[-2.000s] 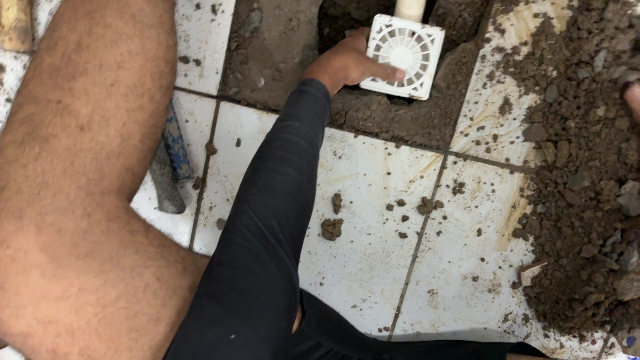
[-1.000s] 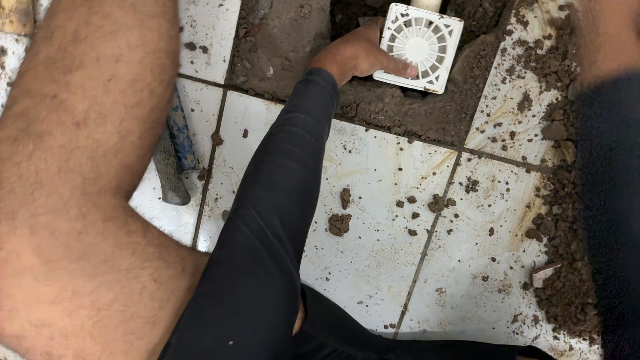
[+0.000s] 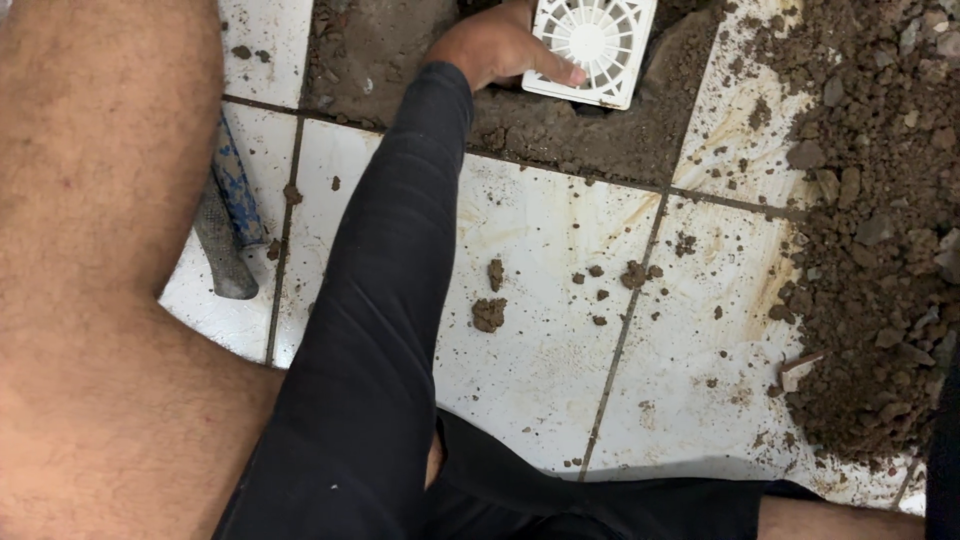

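Observation:
My left hand (image 3: 499, 46), at the end of a black sleeve, grips the left side of a square white plastic drain grate (image 3: 589, 45). Its thumb lies across the grate's slotted face, and its fingers are hidden behind. The grate is at the top edge of the view, over a dug opening in the floor, with a dark gap (image 3: 592, 109) showing below its lower edge. My right hand is not in view; only a strip of dark sleeve shows at the right edge.
Soil and rubble (image 3: 877, 225) lie heaped on the right over white floor tiles (image 3: 540, 375). Small clods (image 3: 489, 315) dot the tiles. A rubber-like tool handle (image 3: 225, 255) and a worn blue handle-like piece (image 3: 238, 187) lie on the left beside my bare leg.
My right forearm came into view at the right one second ago and has since moved mostly out at the right edge. My left hand keeps its hold on the grate.

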